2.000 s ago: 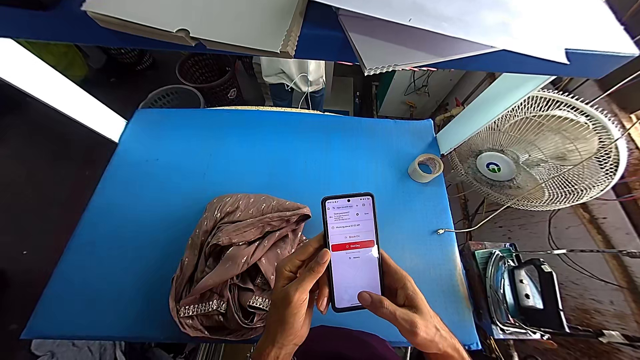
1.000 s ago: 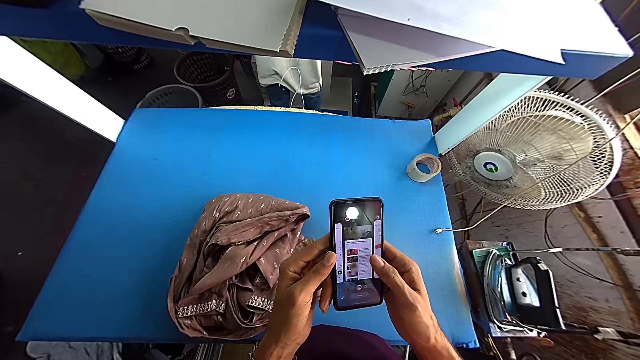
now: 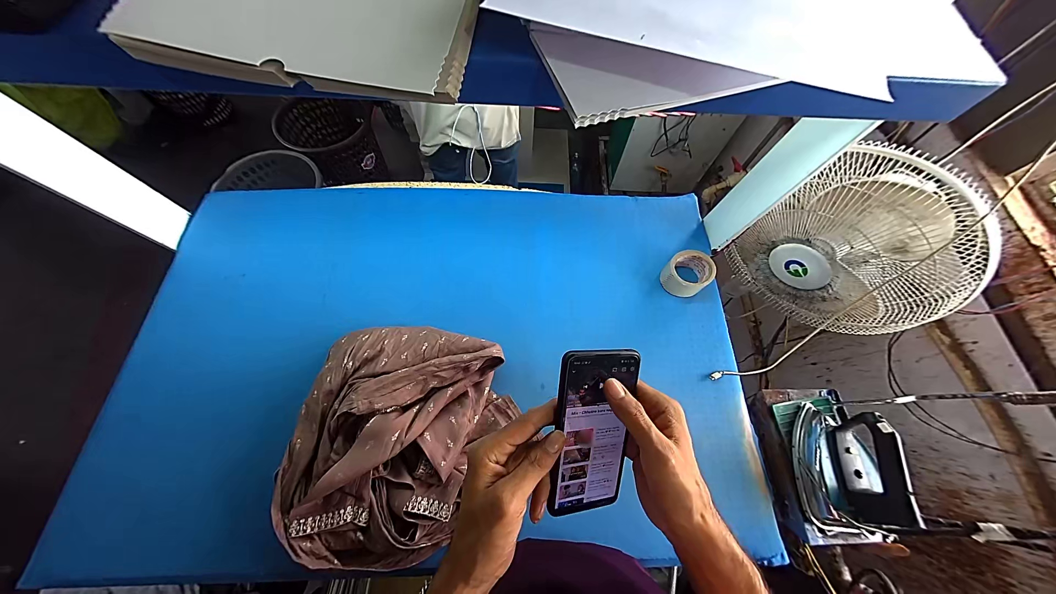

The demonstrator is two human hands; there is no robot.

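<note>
A black smartphone (image 3: 592,450) with a lit screen is held upright over the near edge of the blue-covered table (image 3: 462,272). My left hand (image 3: 503,478) grips its left edge, thumb at the side and fingers behind. My right hand (image 3: 664,454) supports the right edge, and its thumb lies on the upper part of the screen. Left of the phone, beside my left hand, lies a bundled brown-mauve patterned cloth (image 3: 388,445) with embroidered trim. A roll of tape (image 3: 688,273) stands near the table's right back corner.
A white pedestal or wall fan (image 3: 862,239) is at the right, above an electric iron (image 3: 870,470) with coiled cable. A cable end (image 3: 716,375) rests at the table's right edge. White boards (image 3: 289,41) lie on the overhead shelf. A person (image 3: 470,140) stands beyond, near plastic baskets (image 3: 322,140).
The phone's screen content has changed. My right thumb has moved up from the lower part of the screen to its upper part. The cloth and tape have not moved.
</note>
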